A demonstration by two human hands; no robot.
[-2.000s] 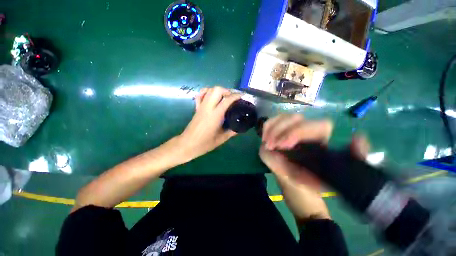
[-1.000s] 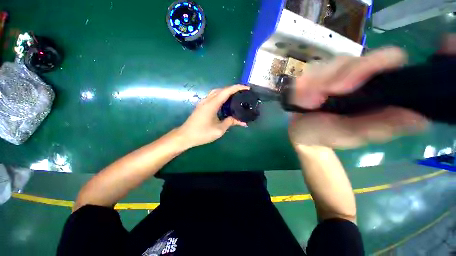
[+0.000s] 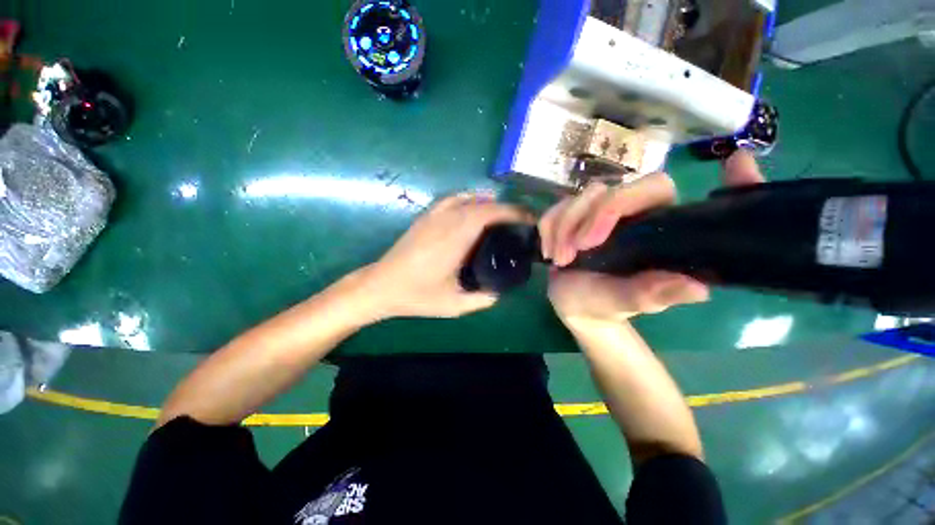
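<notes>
My left hand [image 3: 436,261] grips a small round black unit [image 3: 502,258], its plain dark end facing up. My right hand [image 3: 615,251] is closed around the front of a long black electric screwdriver [image 3: 748,236] with a pale label on its barrel. The screwdriver lies nearly level, its front end close to the right edge of the black unit. The fingers and blur hide the bit, and I cannot tell if it touches the unit. A white screw feeder with blue sides [image 3: 656,87] stands just beyond my right hand.
A blue-lit unit [image 3: 384,43] stands at the back. Another lit unit [image 3: 757,128] is right of the feeder. At the left are a black unit with a red light [image 3: 92,108] and a silvery wrapped bundle [image 3: 49,205]. A pale bar [image 3: 851,36] lies at the back right.
My right hand and the screwdriver have moved from the feeder's front plate down and left to the black unit. My left hand and the unit have shifted slightly towards me.
</notes>
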